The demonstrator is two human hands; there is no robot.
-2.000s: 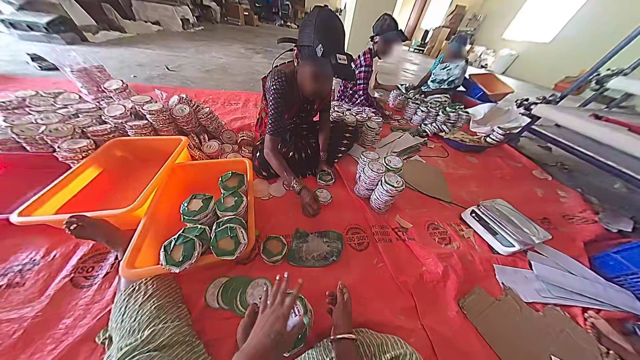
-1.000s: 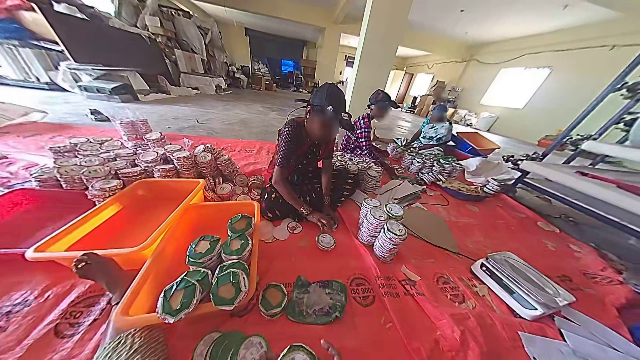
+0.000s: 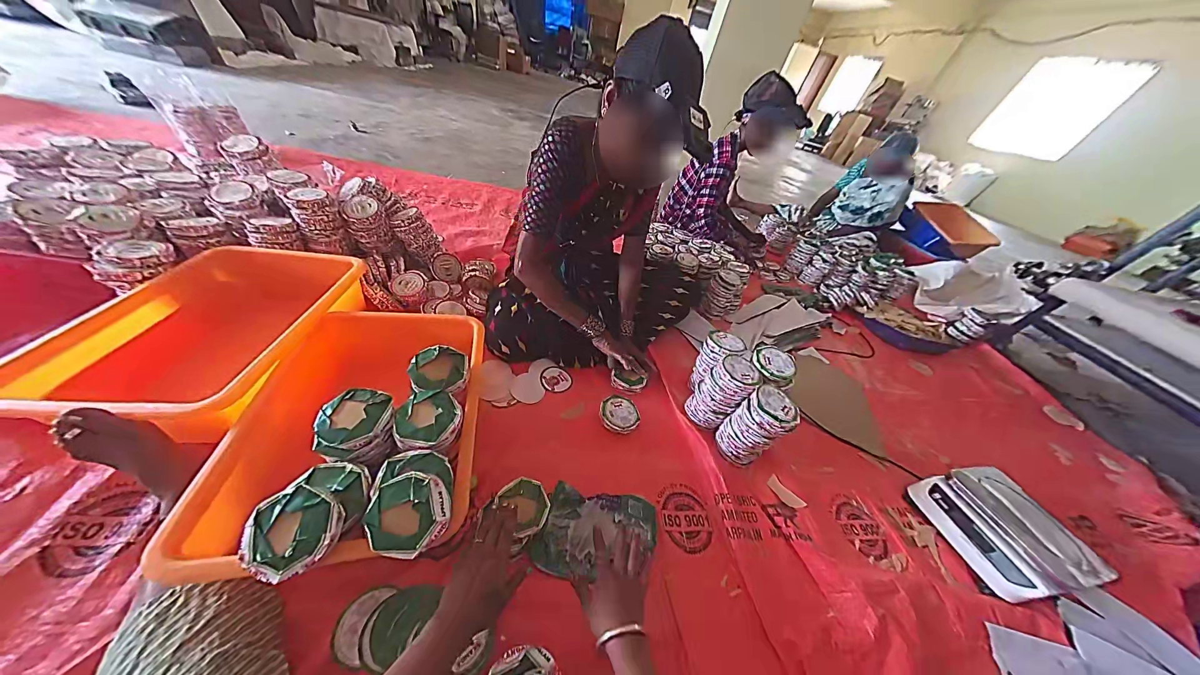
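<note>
My left hand point(image 3: 489, 553) reaches forward, its fingertips over the near left edge of a green-wrapped round pack point(image 3: 521, 506) on the red sheet. Beside it, my right hand point(image 3: 614, 567), with a bangle at the wrist, lies palm down on a green and clear plastic packet point(image 3: 560, 525). Whether the fingers grip either thing cannot be told. Below my left forearm are green and pale discs point(image 3: 398, 626), partly hidden, and a round pack point(image 3: 523, 662) at the bottom edge. Green octagonal packs point(image 3: 352, 422) stand in stacks inside the near orange crate point(image 3: 281, 375).
A second orange crate point(image 3: 187, 328) adjoins on the left, with many stacked round packs point(image 3: 103, 220) behind. A person point(image 3: 591, 234) sits opposite, hands on a small pack. Stacked packs point(image 3: 736, 384) and a weighing scale point(image 3: 1012, 534) are at right. Two more people sit farther back.
Both my hands have moved forward from the discs near my lap to the pack and the plastic packet. The person opposite has moved their hands to another small pack.
</note>
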